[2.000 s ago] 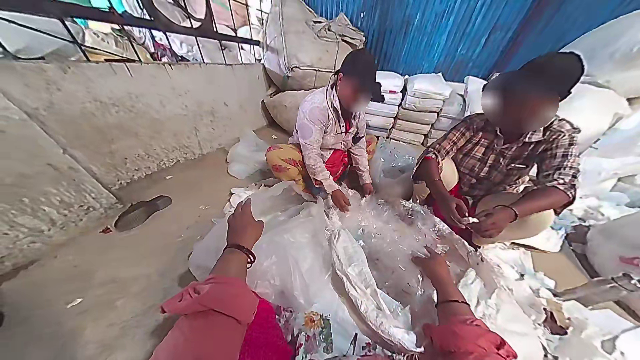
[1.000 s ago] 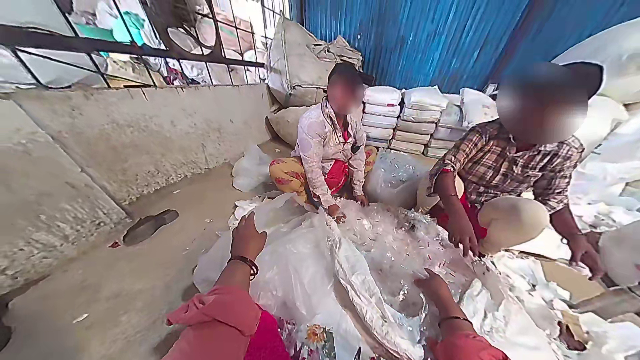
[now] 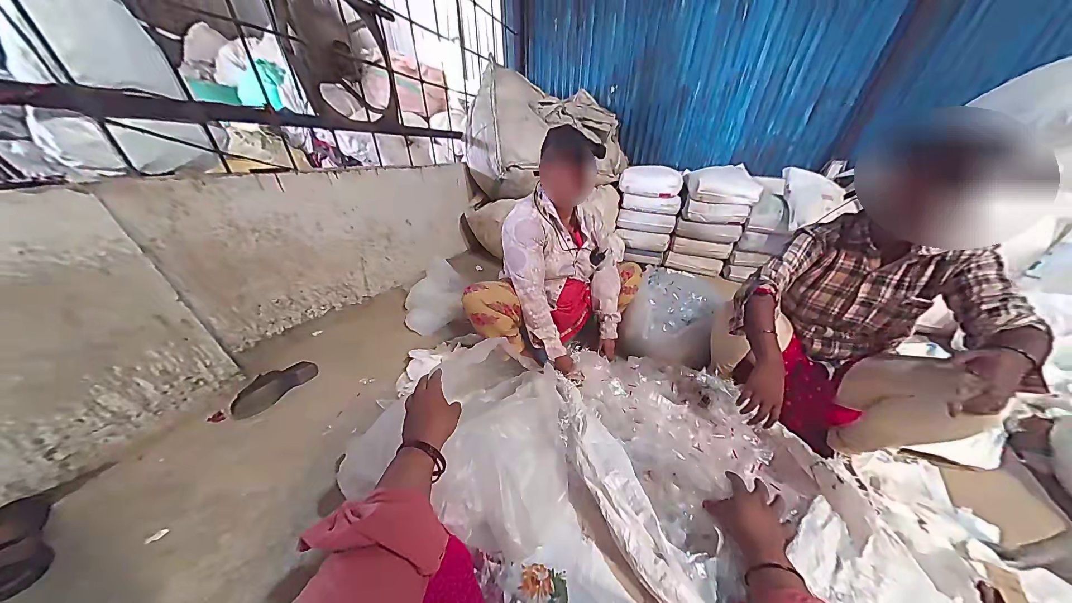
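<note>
My left hand [image 3: 430, 412] grips the upper left edge of a clear plastic sheet or bag [image 3: 502, 444], which spreads in folds in front of me. My right hand [image 3: 747, 511] lies with its fingers spread on the right part of a heap of clear plastic scraps [image 3: 670, 419]; whether it pinches any scrap cannot be told. A folded strip of whitish sheeting [image 3: 599, 461] runs between my two hands. One person [image 3: 557, 260] sits across the heap with both hands at its far edge. Another person in a checked shirt [image 3: 888, 293] sits at the right, one hand hanging over the heap.
A concrete wall [image 3: 276, 251] topped by a metal grille runs along the left. One dark sandal [image 3: 272, 390] lies on the floor beside it. Stacked white packets [image 3: 650, 209] and large sacks [image 3: 511, 126] stand before a blue corrugated sheet [image 3: 712, 75]. More plastic lies at the right.
The person in the checked shirt, whose hands were together two seconds ago, has moved them apart. My left hand stays on the plastic edge. The view has shifted slightly.
</note>
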